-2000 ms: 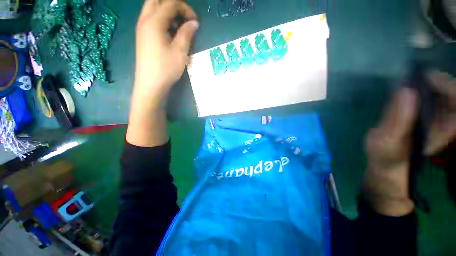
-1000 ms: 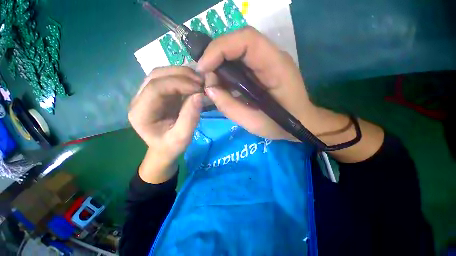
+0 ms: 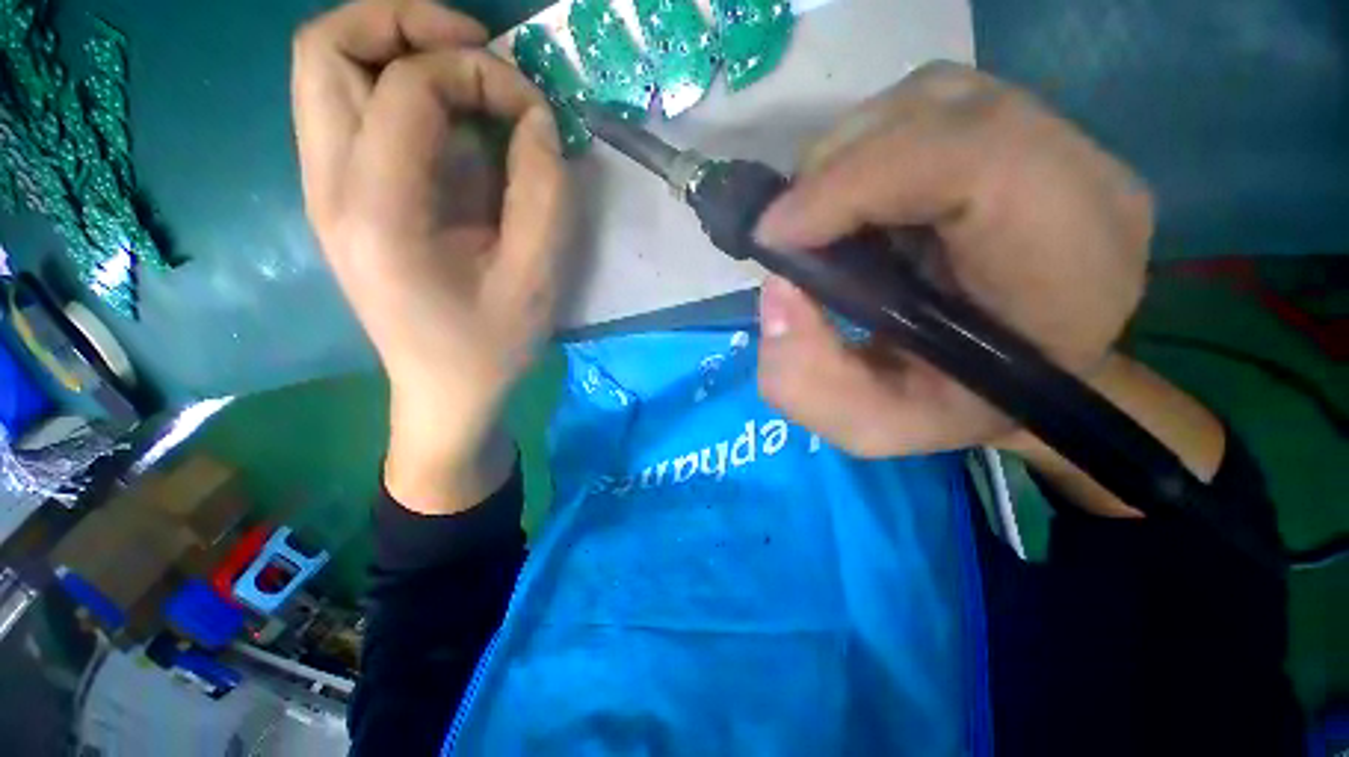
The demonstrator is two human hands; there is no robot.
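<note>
My right hand (image 3: pixel 962 266) holds the black soldering iron (image 3: pixel 888 303). Its thin tip points up-left and reaches the lower part of the leftmost boards; I cannot tell whether it touches. A short row of green circuit boards (image 3: pixel 673 48) with silvery spots lies on the white pad (image 3: pixel 651 244). My left hand (image 3: pixel 444 192) is over the pad's left edge, beside the leftmost board, with thumb and fingers curled close together. Whether something tiny is between its fingertips cannot be made out.
A heap of green board panels (image 3: pixel 74 148) lies at the upper left. A tape roll (image 3: pixel 96 343) is at the left bench edge. The blue apron (image 3: pixel 725 592) covers the lap below the pad. The iron's cord runs off at the right.
My hands have moved apart from their meeting point before my chest. The iron's tip now lies at the leftmost boards, and my left hand has moved up beside them.
</note>
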